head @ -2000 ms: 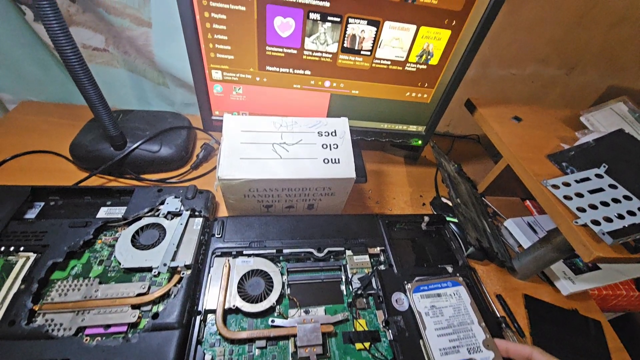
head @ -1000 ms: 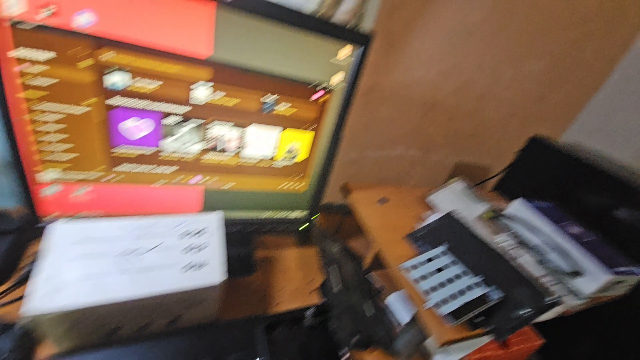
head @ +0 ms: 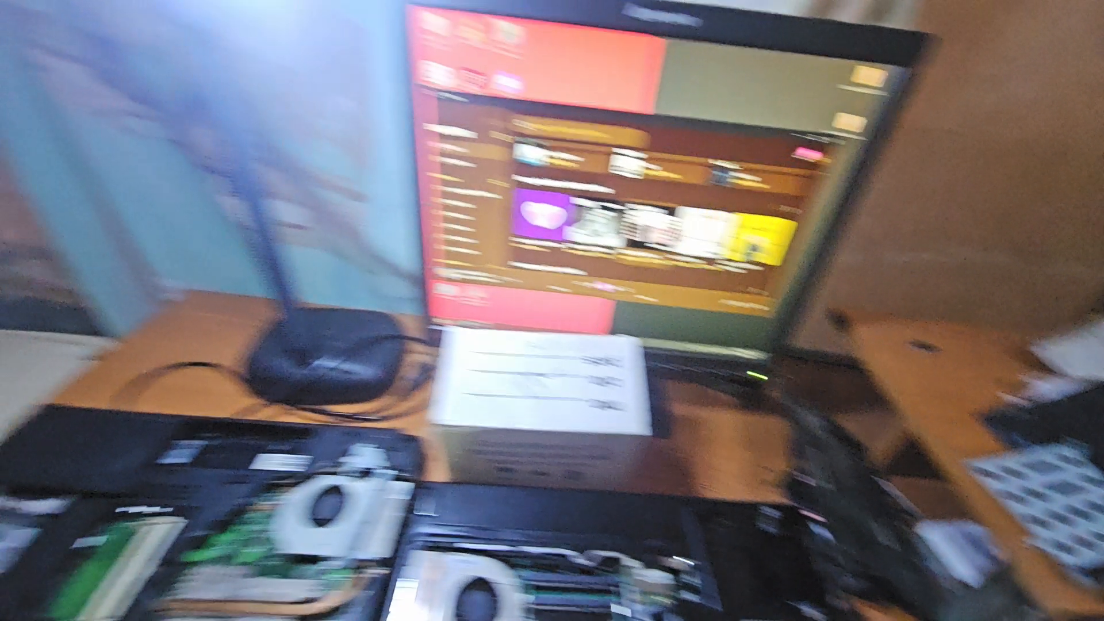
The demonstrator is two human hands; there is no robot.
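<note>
Neither of my hands shows in the head view now. An opened laptop base [head: 285, 431] lies at the lower left, its cooling fan [head: 323, 509] and copper heat pipe exposed. To its right, a second opened laptop base [head: 552, 513] is cut off by the bottom edge, with a fan [head: 474, 595] partly in view. Behind them stands a white cardboard box [head: 539, 384] bearing writing. The picture is blurred, so small parts cannot be told apart.
A lit monitor [head: 621, 216] stands behind the box. The round black base of a lamp [head: 326, 355], with cables around it, is at the left. On the right are dark items [head: 854, 509], a wooden shelf [head: 931, 354] and a perforated metal plate [head: 1048, 500].
The fingers that touched the hard drive at the lower right two seconds ago are out of view, and so is the drive. The view has swung right, then back left and up.
</note>
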